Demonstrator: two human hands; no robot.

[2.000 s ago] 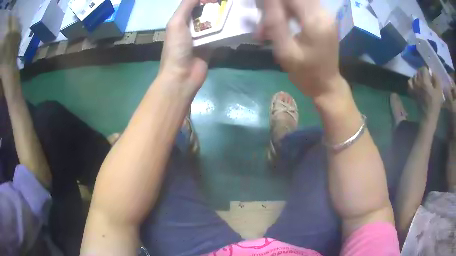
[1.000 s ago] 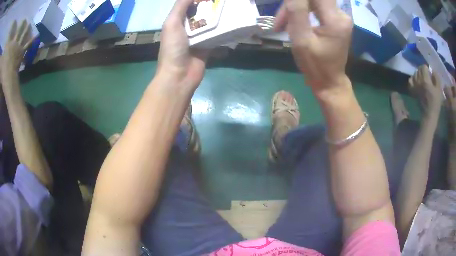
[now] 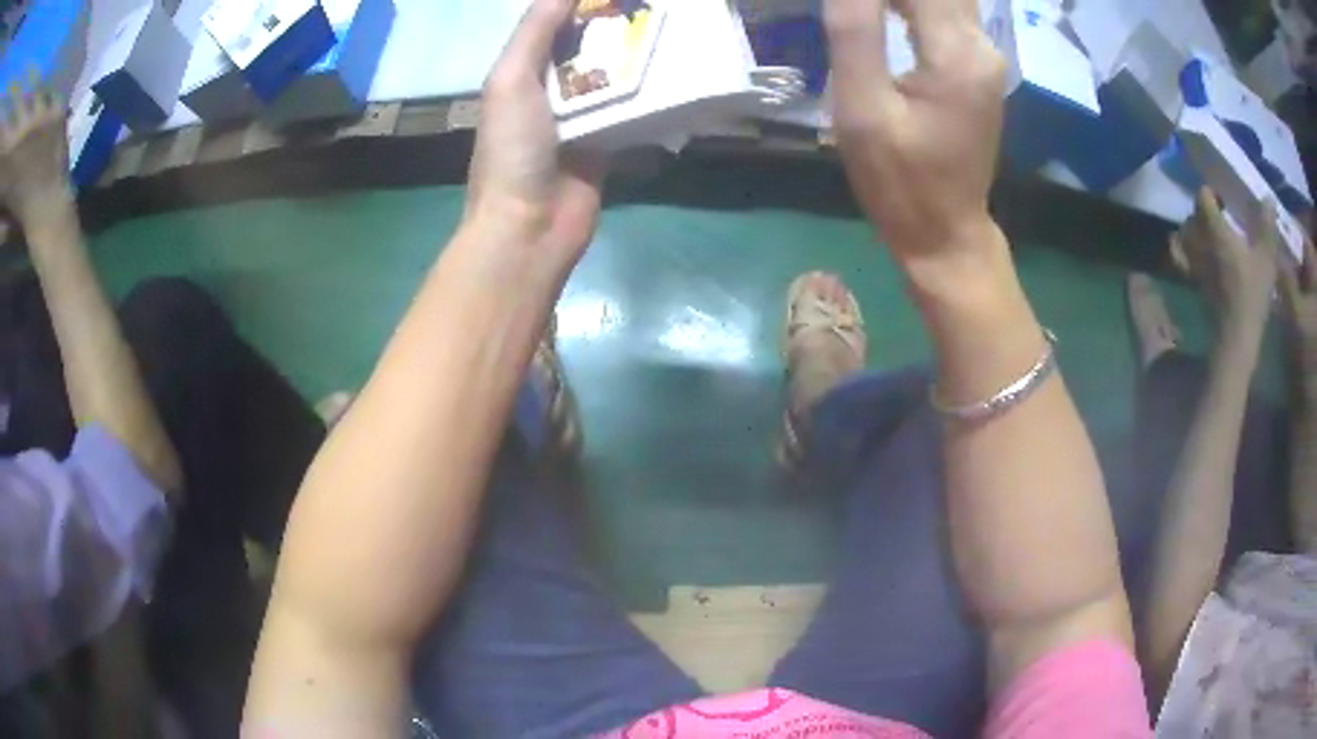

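A white product unit [image 3: 679, 90] is at the top middle, its upper part cut off by the picture's edge. A many-sided picture panel [image 3: 607, 55] with brown, yellow and red shows on its face. Several thin white prongs or edges stick out at its right end. My left hand [image 3: 527, 137] holds the unit at its left side, fingertips partly cut off or hidden. My right hand [image 3: 920, 130] is to the right of the unit, apart from it, with fingers raised and cut off by the top edge. I see nothing in it.
Blue-and-white cartons [image 3: 335, 65] lie at the table's left, and more cartons [image 3: 1052, 87] lie at its right. The table's brown edge [image 3: 289, 133] runs across the top. Another person's hand [image 3: 32, 145] is at far left, and another's hands [image 3: 1228, 248] hold a white piece at far right.
My right hand has moved off the unit's right end since the earliest frame. The unit is slightly shifted. The left neighbour's hand has changed pose; the right neighbour's white piece has moved.
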